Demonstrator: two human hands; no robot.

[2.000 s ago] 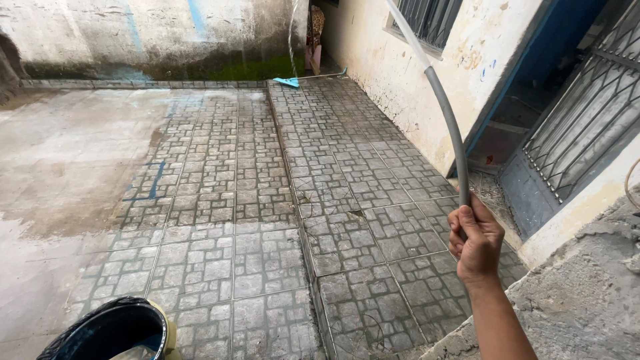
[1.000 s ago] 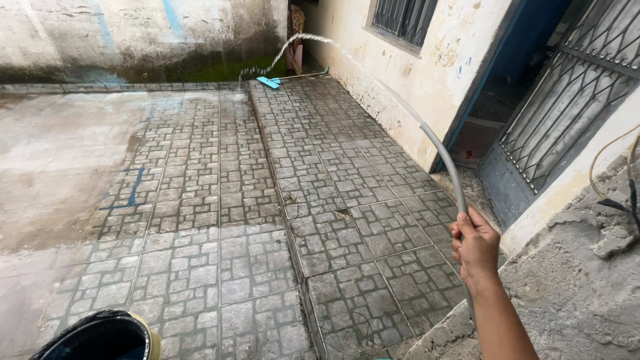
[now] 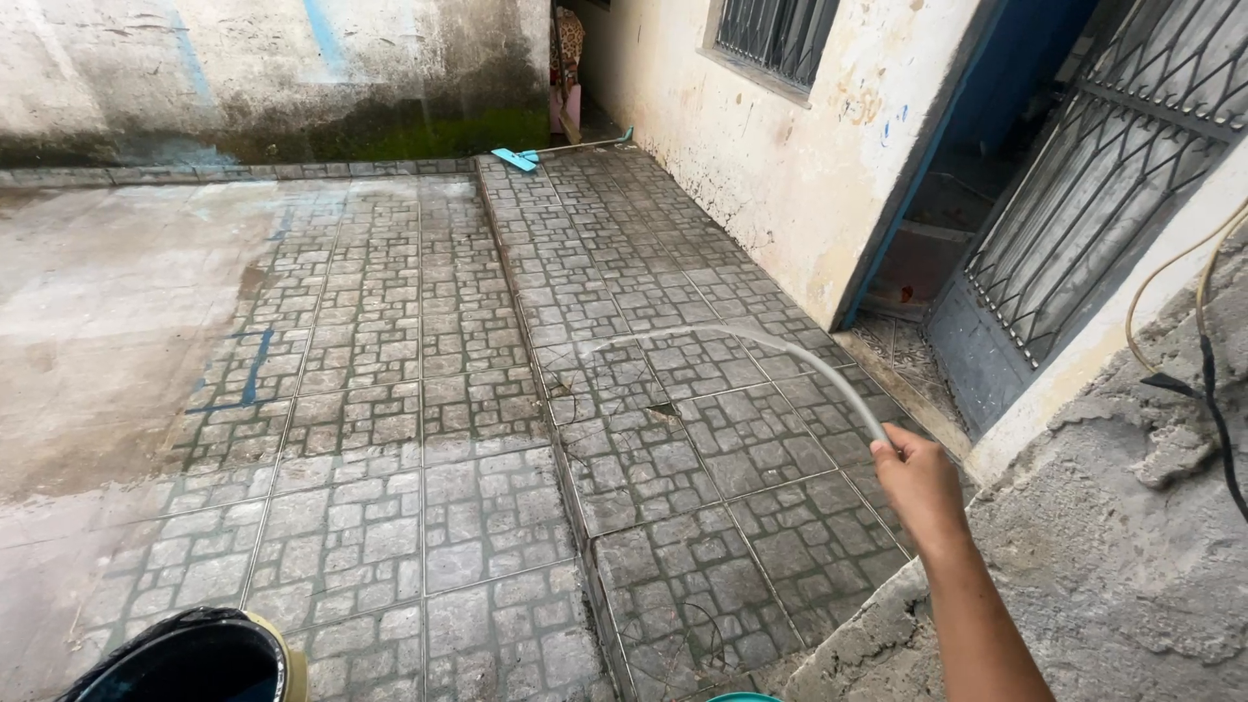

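My right hand (image 3: 916, 478) grips a grey garden hose (image 3: 838, 385) near its end, at the right of the head view. The hose bends up and to the left from my fist, and water (image 3: 682, 333) streams from its mouth onto the raised strip of patterned floor tiles (image 3: 741, 448). My left hand is not in view. Far off, at the back end of the raised strip, a light blue broom or squeegee head (image 3: 515, 159) lies with its pole toward the wall.
A dark bucket (image 3: 283, 663) with a black liner stands at the bottom left. A low step edge (image 3: 556, 439) divides the tiles. To the right are an open metal grille door (image 3: 1072, 214), a rough concrete wall (image 3: 1121, 546) and hanging cables (image 3: 1209, 361). A mossy wall (image 3: 390, 88) closes the back.
My right hand has lowered the hose end from pointing steeply upward to a flatter bend leftward. The water lands nearer, where before it reached toward the far wall.
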